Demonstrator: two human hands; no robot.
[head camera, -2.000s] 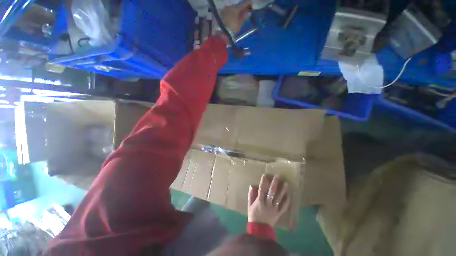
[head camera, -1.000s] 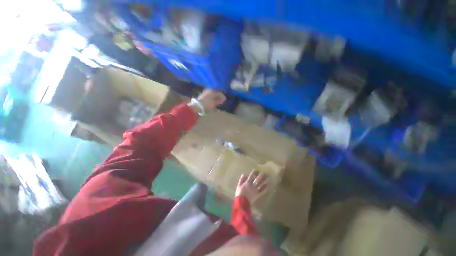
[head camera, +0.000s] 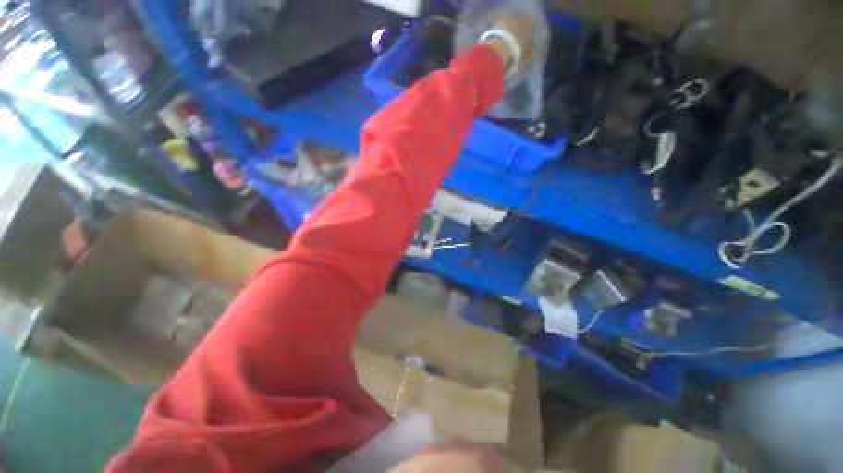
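My left hand (head camera: 518, 42), with a white band at the wrist, reaches up in its red sleeve to the blue shelf. It is at a clear plastic bag (head camera: 522, 90) over a shallow blue parts bin (head camera: 513, 148). The plastic and blur hide the fingers, so I cannot tell if they grip it. My right hand is not in view. An open brown carton (head camera: 453, 402) with a strip of tape lies below the shelf, partly behind my sleeve.
The blue shelf (head camera: 610, 217) holds dark items, white cords (head camera: 753, 245) and metal-cased units (head camera: 559, 268). More blue bins (head camera: 629, 369) stand underneath. Another open carton (head camera: 120, 314) is at the left on the green floor (head camera: 65, 416). Brown cardboard (head camera: 638, 448) is at lower right.
My left hand has moved from beside the large blue bin up to the plastic bag on a higher shelf level. My right hand, which lay on the carton, has left the view. The view has shifted upward.
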